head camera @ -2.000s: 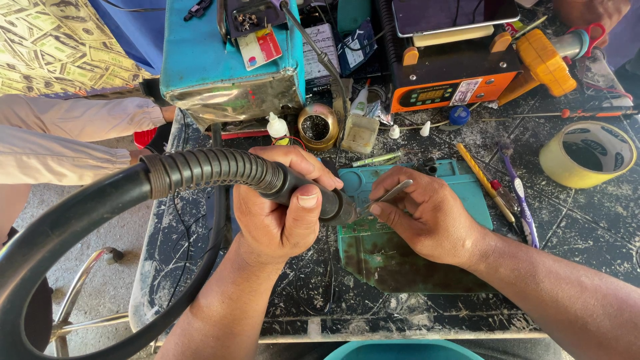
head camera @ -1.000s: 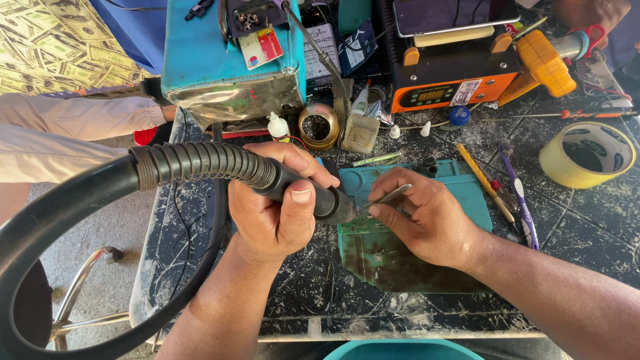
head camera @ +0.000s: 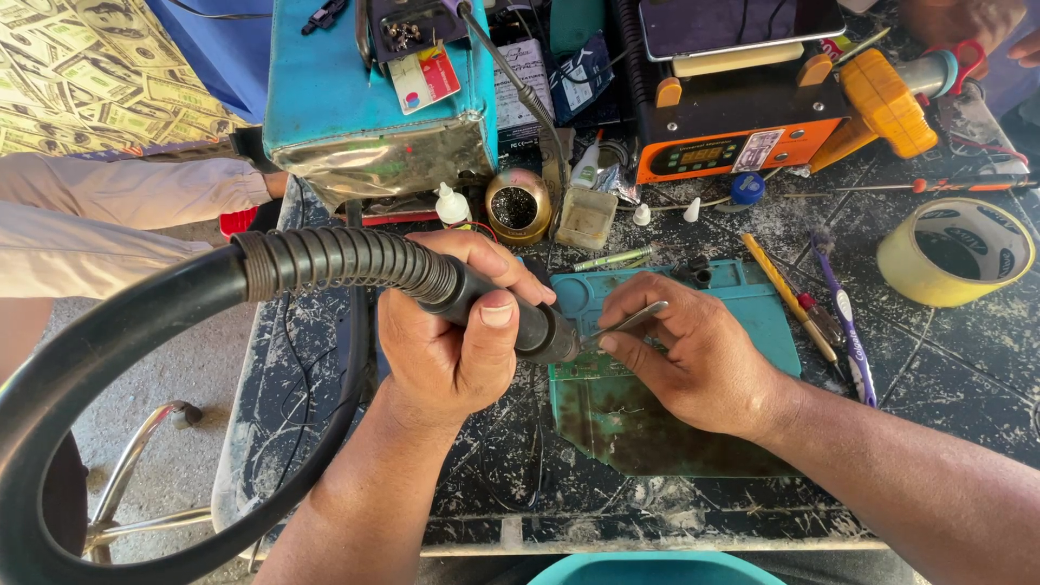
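Observation:
My left hand (head camera: 455, 341) grips the black handle of a hot-air gun (head camera: 508, 321), whose thick hose (head camera: 349, 264) loops away to the left. Its nozzle points down to the right, over a green circuit board (head camera: 589, 370). Between the thumb and fingers of my right hand (head camera: 691, 349) are thin metal tweezers (head camera: 630, 323), their tips close to the nozzle. Nozzle and fingers hide most of the board and whatever the tips touch. The board lies on a teal silicone repair mat (head camera: 747, 317) with a brown, scorched lower part.
Behind the mat stand a brass-coloured pot (head camera: 518, 207), a white dropper bottle (head camera: 452, 205) and an orange-black separator machine (head camera: 731, 150). To the right lie a toothbrush (head camera: 845, 317), a screwdriver (head camera: 821, 318) and a tape roll (head camera: 957, 252). Another person's hand (head camera: 963, 20) is at the top right.

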